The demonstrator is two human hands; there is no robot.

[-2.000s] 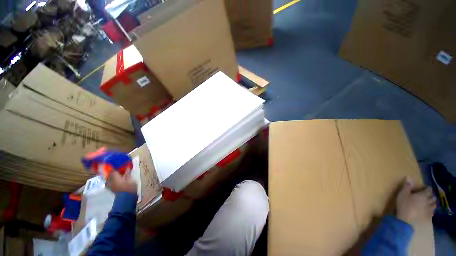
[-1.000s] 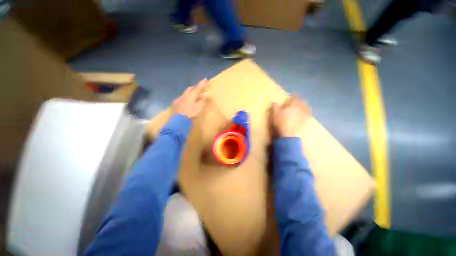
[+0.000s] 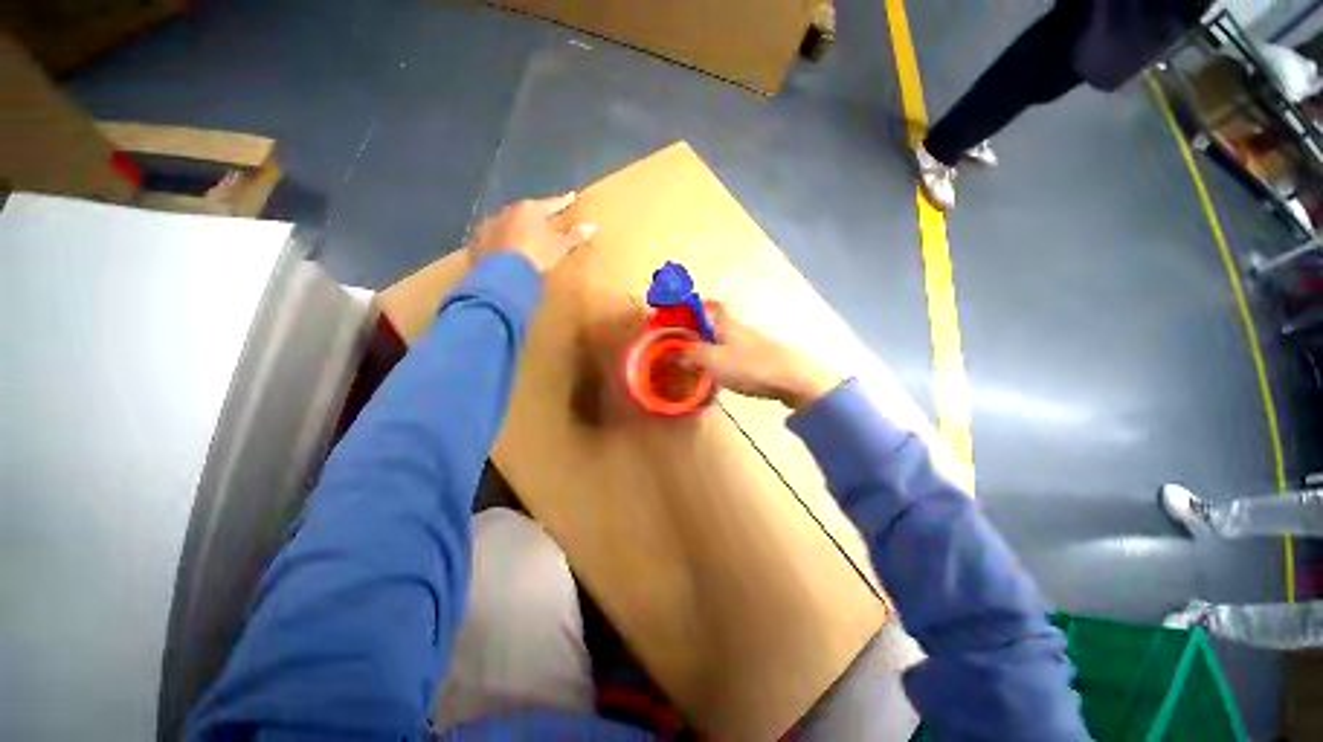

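Note:
A closed brown carton (image 3: 653,551) lies in front of me, its top turned at an angle, with a seam between its flaps. A blue tape dispenser with a red roll (image 3: 670,373) is on or just above the carton top; its blue part points away from me. My right hand (image 3: 752,357) is on the dispenser, with fingers at the roll's core and side. My left hand (image 3: 525,235) rests on the carton's far left edge, fingers apart, holding nothing.
A stack of white sheets (image 3: 116,435) stands at the left. A wooden pallet (image 3: 196,145) is behind it. A green tote (image 3: 1146,681) is at the lower right. Another person's legs (image 3: 1008,94) are by the yellow line; more legs show at the right edge.
My right hand has moved from the carton's right flap to the dispenser. My left hand stays on the far left edge. The view has shifted, showing more floor at the right.

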